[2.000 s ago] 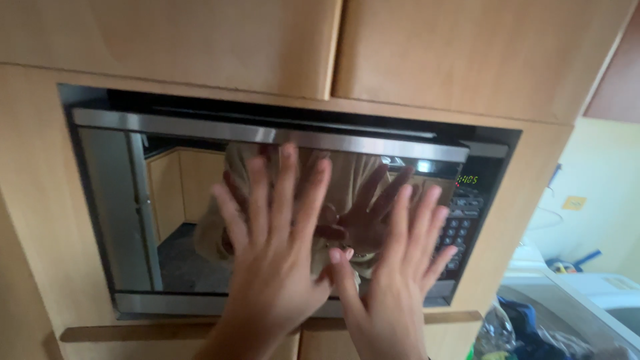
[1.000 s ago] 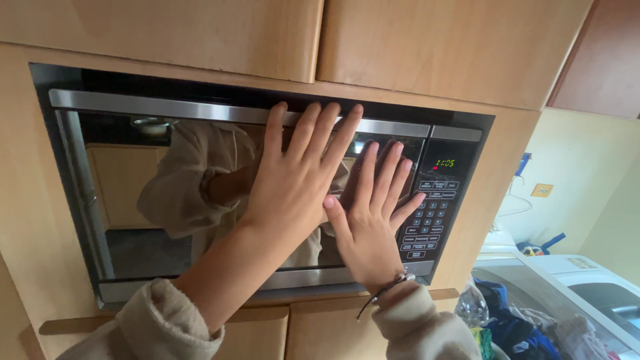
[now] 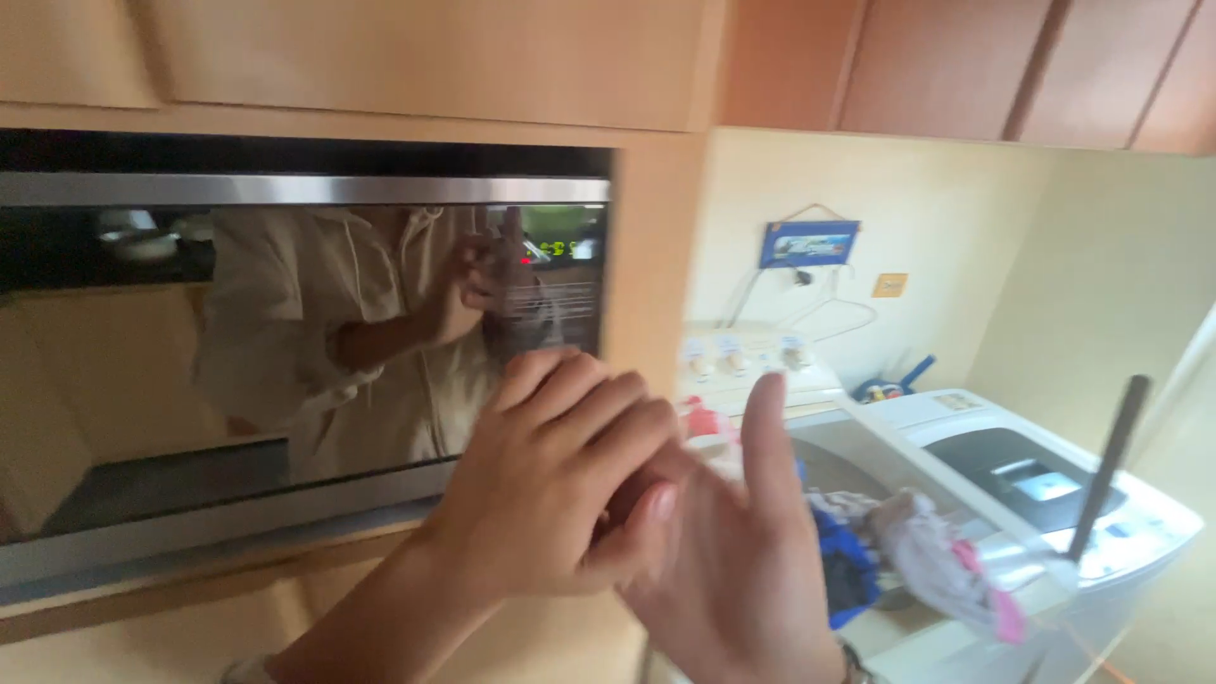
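My left hand point(image 3: 570, 475), fingers curled, overlaps the fingers of my right hand point(image 3: 731, 560) at the lower middle of the view. The right palm faces me, its thumb pointing up, and a band circles that wrist. How far the hidden fingers interlock cannot be told. Neither hand shows an object in it. Behind them at left is a built-in microwave oven point(image 3: 380, 332) with a steel-trimmed, glossy dark door that reflects a person in a light zip jacket. Green digits glow at its right side.
Wooden cabinets point(image 3: 437, 66) surround the microwave; reddish cabinets point(image 3: 940, 71) hang at upper right. Below them stands an open washing machine point(image 3: 760, 356) with clothes point(image 3: 845, 560) about its opening. Beside it is another white appliance point(image 3: 969, 418) with a dark lid window. A blue plaque point(image 3: 810, 244) hangs on the wall.
My hands, earlier spread in front of the microwave door, are now brought together with the left fingers curled over the right ones. The view has swung right, showing more of the washing machine.
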